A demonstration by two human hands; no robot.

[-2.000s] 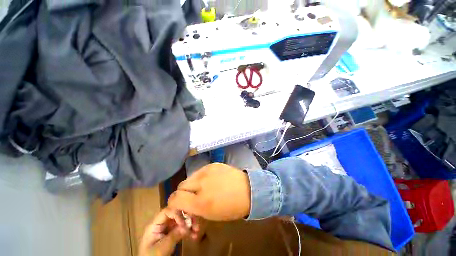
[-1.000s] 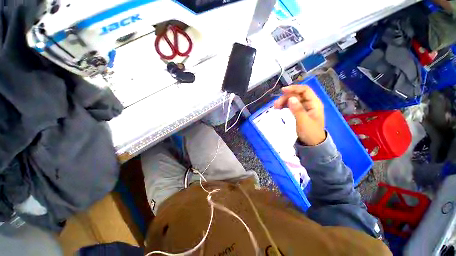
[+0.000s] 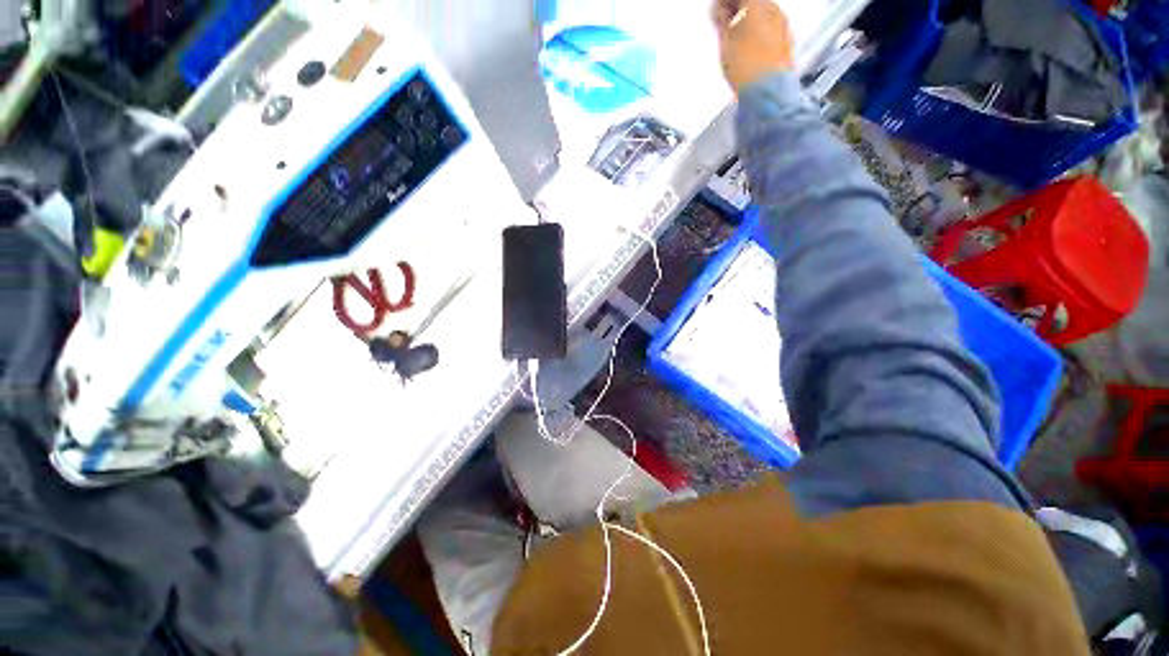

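Note:
My right hand is at the top edge of the picture, over the far part of the white table, partly cut off. Its fingers are curled and a small pale spot shows at the fingertips; I cannot tell if it is a held thing. My left hand is out of the picture. The white sewing machine with a blue stripe and dark control panel stands at the left. Scissors with red handles and a small black item lie beside it.
A black phone with a white cable lies at the table edge. A blue crate with white pieces is under my right arm. A red stool stands beyond it. Dark grey cloth is heaped lower left.
The view has turned and shifted right along the table. My right hand has left my left hand, passed over the blue crate and reached up and away. My left hand has gone out of view.

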